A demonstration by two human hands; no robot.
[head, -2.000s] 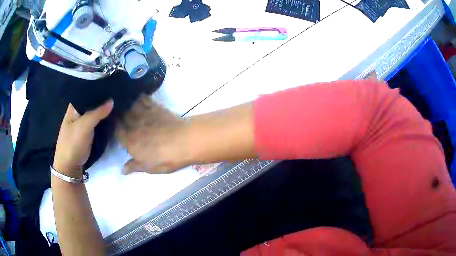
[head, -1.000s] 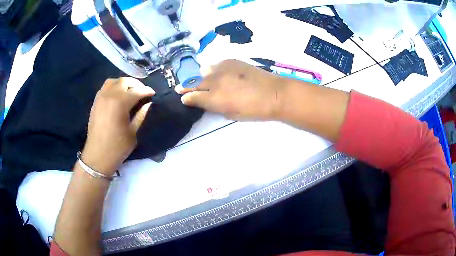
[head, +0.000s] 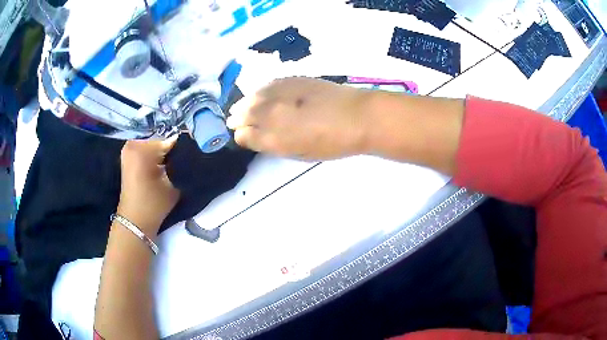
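Note:
The black fabric lies on the white table under the needle area and spreads down the left side. My left hand is on the fabric left of the needle, its fingertips partly behind the machine's front parts. My right hand is right of the blue-grey cylinder, its fingers closed on the fabric's right edge close to the cylinder. The white sewing machine head stands above. The needle and presser foot are hidden behind the cylinder and metal parts.
Pink-handled thread snips lie partly behind my right wrist. Black labels and small black pieces lie behind. A small dark scrap lies below the fabric. The ruler strip follows the near table edge.
Since one second ago the view has shifted. My left hand's fingertips have moved in close to the needle area. A small dark scrap now lies apart from the fabric. My right hand stays beside the cylinder.

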